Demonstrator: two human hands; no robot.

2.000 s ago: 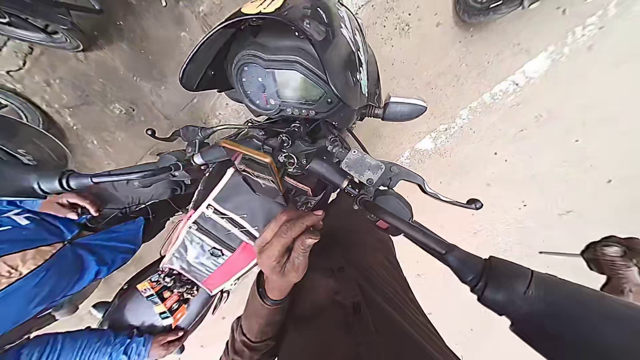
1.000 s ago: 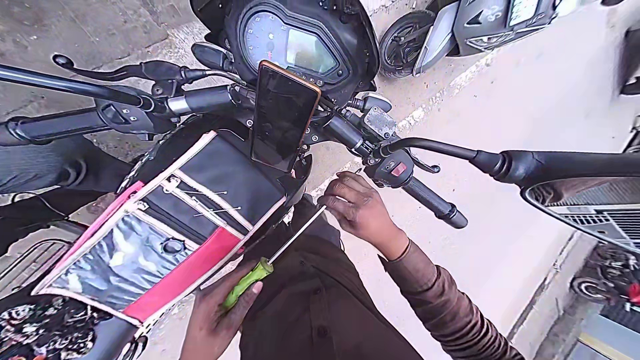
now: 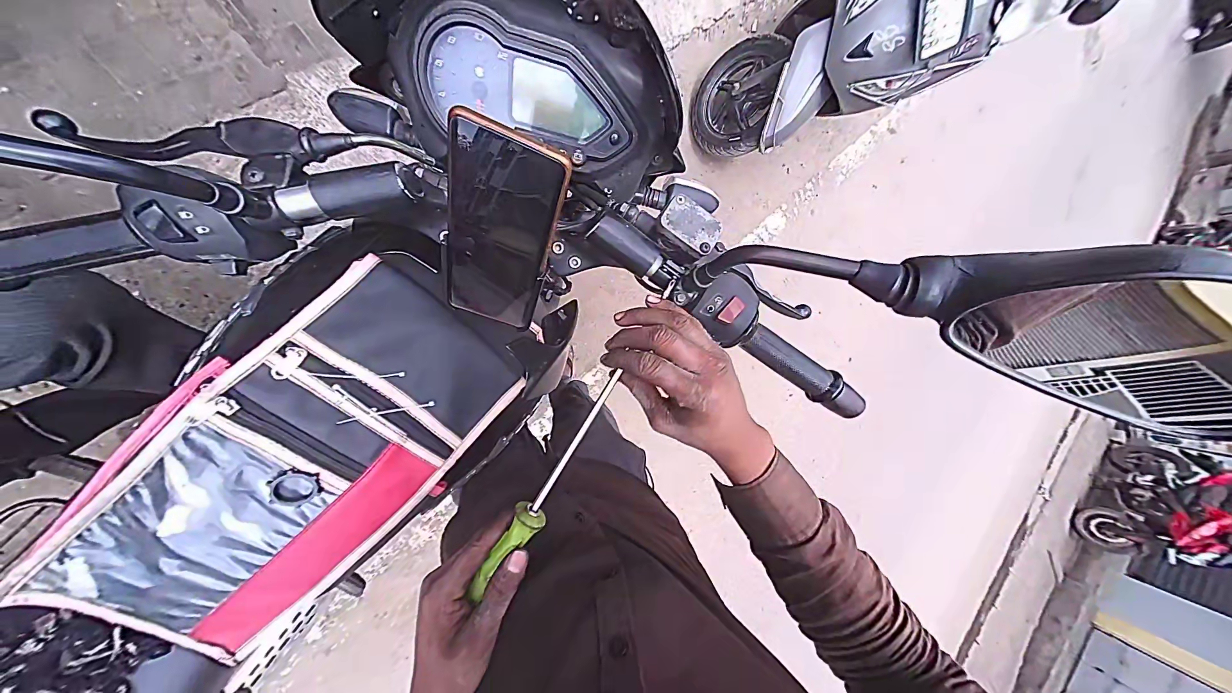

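Note:
My left hand is closed round the green handle of a screwdriver, low in front of my brown shirt. The metal shaft slants up and right to the curled fingers of my right hand, which pinch its far end; the tip is hidden. The right fingertips are just below the motorcycle's mirror mount and switch housing. A phone in an orange-edged case stands upright before the instrument cluster. A black tank bag with red trim and a clear pocket lies left of my hands.
A mirror on a black stem reaches out to the right. The right grip is beside my right hand, and the left handlebar is far left. A parked scooter stands beyond; more motorcycles are at right.
My left hand was empty over the bag two seconds ago and now holds the green handle. My right hand has come in from the far right, where it held a thin shaft. The view has shifted considerably.

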